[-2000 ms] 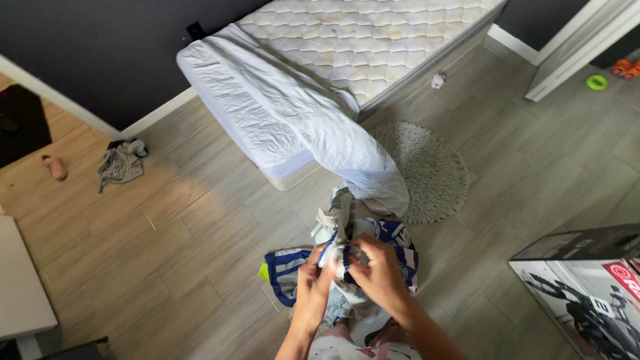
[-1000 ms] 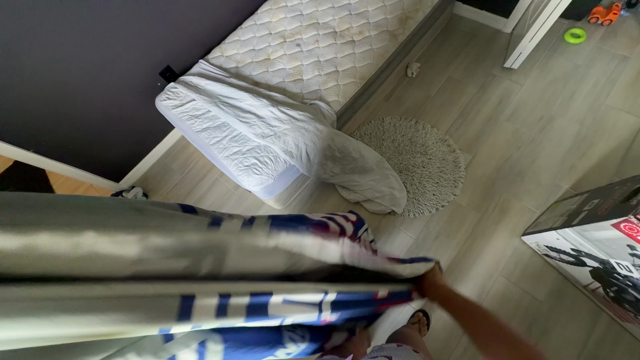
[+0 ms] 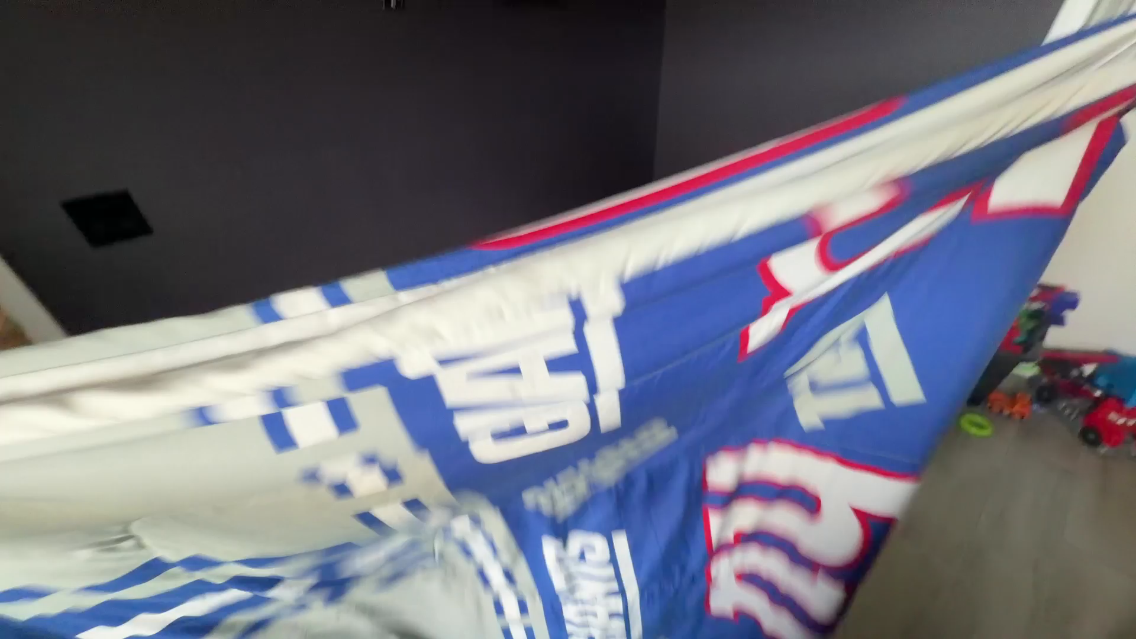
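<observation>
A large blue, white, grey and red printed cloth (image 3: 674, 373) with lettering stretches across most of the head view. It is pulled taut, running from the lower left up to the top right corner, and part of it is blurred. Neither my left hand nor my right hand shows; the ends of the cloth run out of the frame on both sides. The cloth hides whatever lies behind and beneath it.
Dark walls (image 3: 337, 133) meet in a corner behind the cloth, with a black square (image 3: 106, 217) on the left one. At right, several toys (image 3: 1109, 417) and a green ring (image 3: 975, 423) lie on the grey floor (image 3: 1021, 541).
The cloth, bunched in both hands two seconds ago, has been spread out and raised across the view. The right hand seen at its edge one second ago is out of view. The view has tilted up.
</observation>
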